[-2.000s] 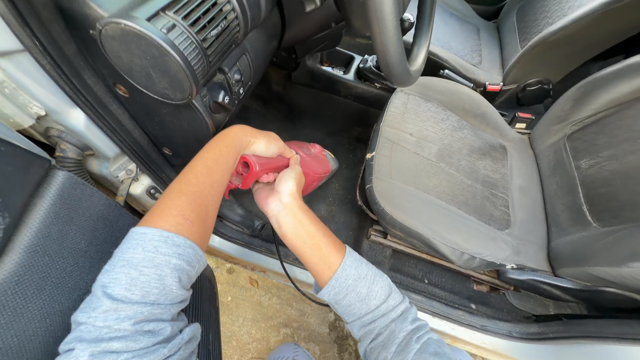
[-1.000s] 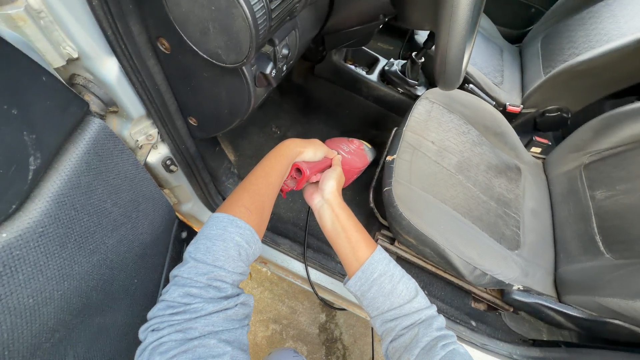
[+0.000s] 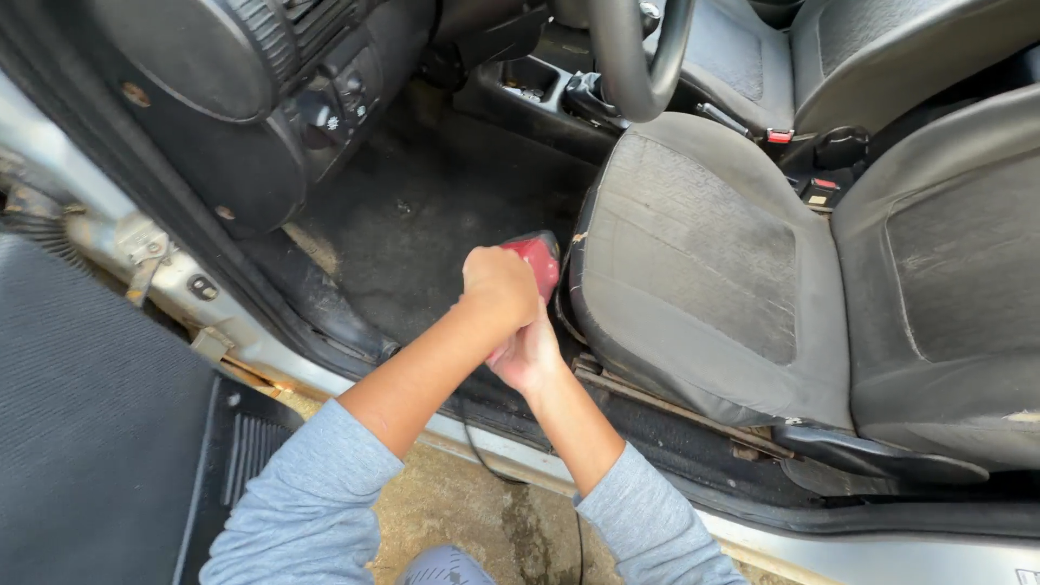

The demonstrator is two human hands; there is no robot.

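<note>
A red handheld vacuum cleaner (image 3: 536,264) with a clear, dark-edged nozzle is over the black car floor (image 3: 422,215), close beside the front edge of the grey driver's seat (image 3: 699,252). My left hand (image 3: 500,288) closes over its body from above, hiding much of it. Below and to the right, my right hand (image 3: 528,349) grips the same vacuum from underneath. A thin black cord (image 3: 479,451) hangs down across the door sill to the ground.
The steering wheel (image 3: 642,65) overhangs the footwell at the top. An open door panel (image 3: 97,414) fills the left side. The sill (image 3: 520,467) crosses below my hands, and a metal seat rail (image 3: 674,406) runs along the seat's base. A knee shows at the bottom.
The vacuum has turned in my hands: its handle end, visible earlier, is now mostly hidden behind them. It has come closer to the seat's front edge and the sill.
</note>
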